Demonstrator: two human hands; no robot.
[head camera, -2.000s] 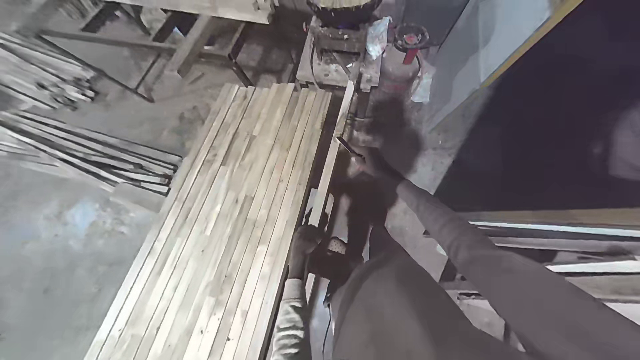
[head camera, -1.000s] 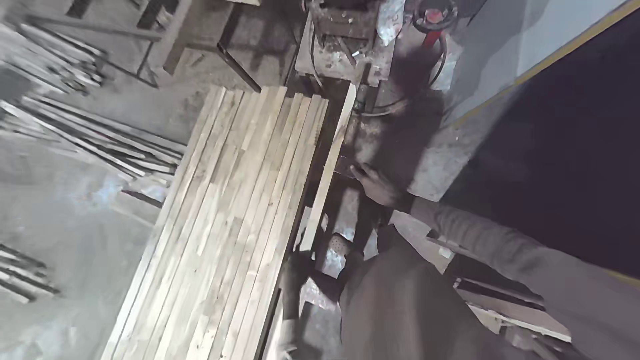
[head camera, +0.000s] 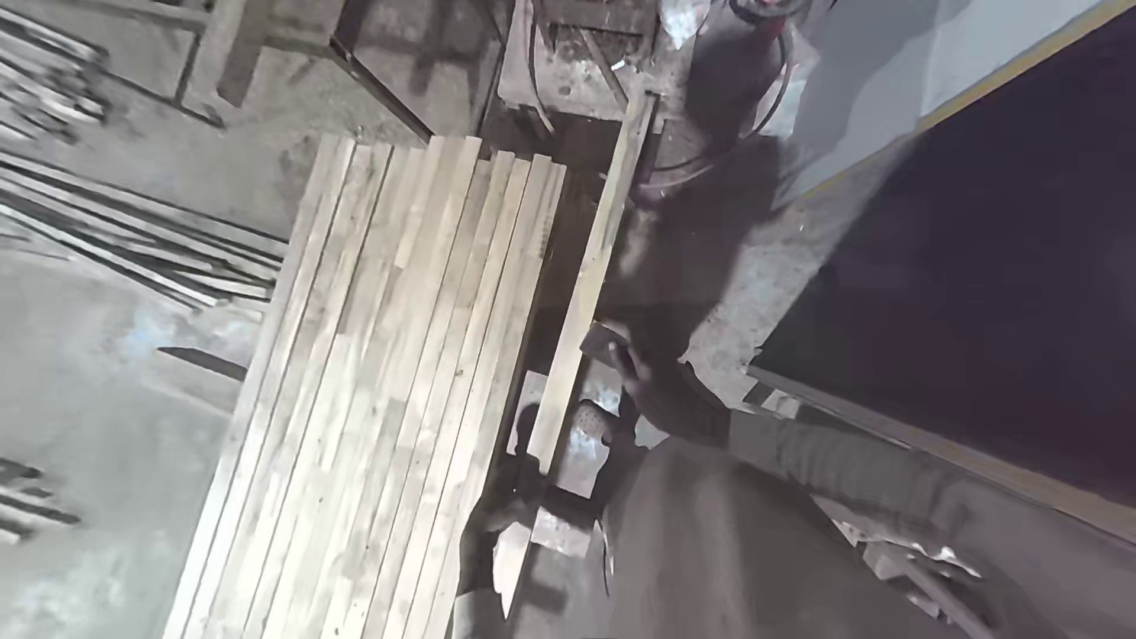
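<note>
A long narrow wooden strip (head camera: 586, 284) runs up and down the view, a little right of a wide layer of wooden strips laid side by side (head camera: 390, 373). My left hand (head camera: 510, 497), dark in shadow, grips the strip near its lower end. With my right hand (head camera: 643, 364) I hold a small dark flat block (head camera: 603, 344) against the strip's right edge, around its middle. What the block is cannot be told.
Bundles of thin wooden strips (head camera: 133, 231) lie on the floor at left. A metal frame (head camera: 382, 89) stands at the upper left. Machinery with a hose (head camera: 785, 80) is at the top. A large dark panel (head camera: 985, 266) with a yellowish edge fills the right.
My right hand, with the dark object, has come down along the strip towards me. The view has shifted.
</note>
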